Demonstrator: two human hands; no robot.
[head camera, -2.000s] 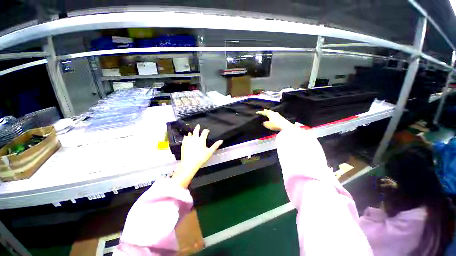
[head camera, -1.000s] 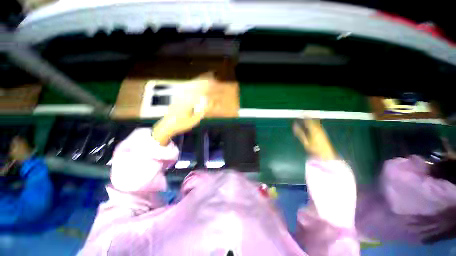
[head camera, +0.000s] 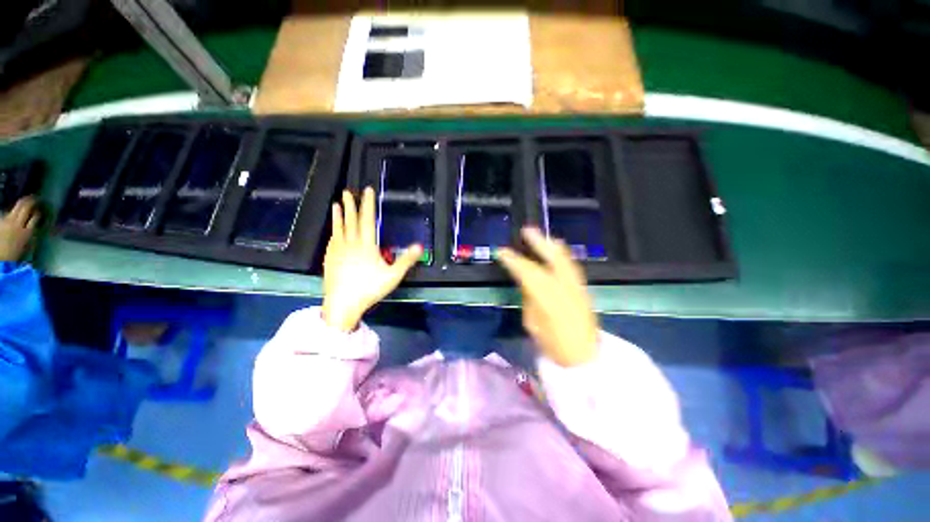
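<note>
A black phone tray (head camera: 673, 267) lies in front of me with three smartphones in its pockets; its right pocket is empty. The left phone (head camera: 407, 194), middle phone (head camera: 485, 199) and right phone (head camera: 571, 199) show dark screens with glare. Red and green blocks show at the bottom of the left and middle screens. My left hand (head camera: 355, 263) is spread over the tray's left edge, thumb at the left phone's lower end. My right hand (head camera: 554, 298), slightly blurred, is over the front edge, fingers between the middle and right phones' lower ends. Neither hand holds anything.
A second black tray (head camera: 219, 248) with several phones lies to the left. Behind are a white sheet (head camera: 469, 61) with dark rectangles on a brown board (head camera: 586, 66), and a slanted grey post (head camera: 178, 46). A person's blue sleeve and hand show at left, a pink sleeve at right.
The view has moved from the overhead shelf down to the line. My hands have left the black trays up there and are now over the phone tray. My right hand has come in towards the phones.
</note>
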